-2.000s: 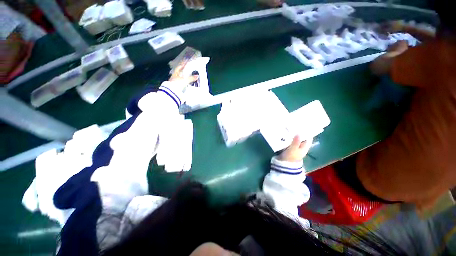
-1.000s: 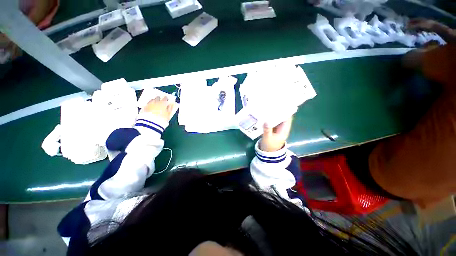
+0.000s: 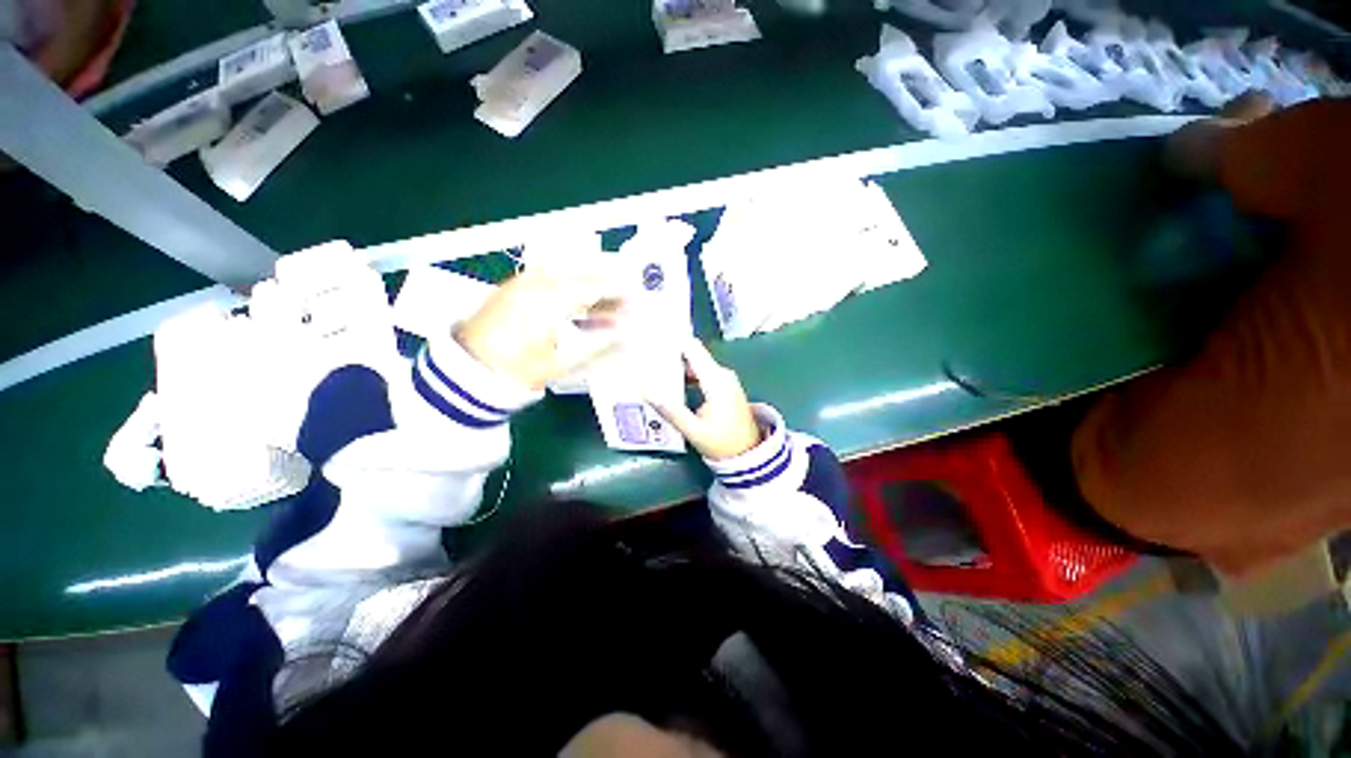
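Note:
My right hand (image 3: 717, 403) grips a small white carton (image 3: 637, 422) with a purple-grey printed patch, held low in front of me. My left hand (image 3: 536, 329) is over the carton's upper end, blurred; whether it holds anything is hard to tell. Behind the hands a row of white open cartons stands near the rail, with a dark loop showing on a bagged product (image 3: 654, 276). A stack of flat white carton blanks (image 3: 808, 255) lies to the right. A white pile (image 3: 237, 385) lies at left, with a white card (image 3: 434, 301) beside it.
Closed cartons (image 3: 529, 83) lie scattered on the belt beyond the pale rail (image 3: 771, 173). Bagged products (image 3: 1022, 77) stand in a row at upper right. A grey post (image 3: 134, 178) slants at left. A person's orange sleeve (image 3: 1215, 356) and a red stool (image 3: 993, 518) are at right.
My right hand has moved left from the stack with a carton. My left hand has moved right from the white card to the carton. Belt cartons have shifted left.

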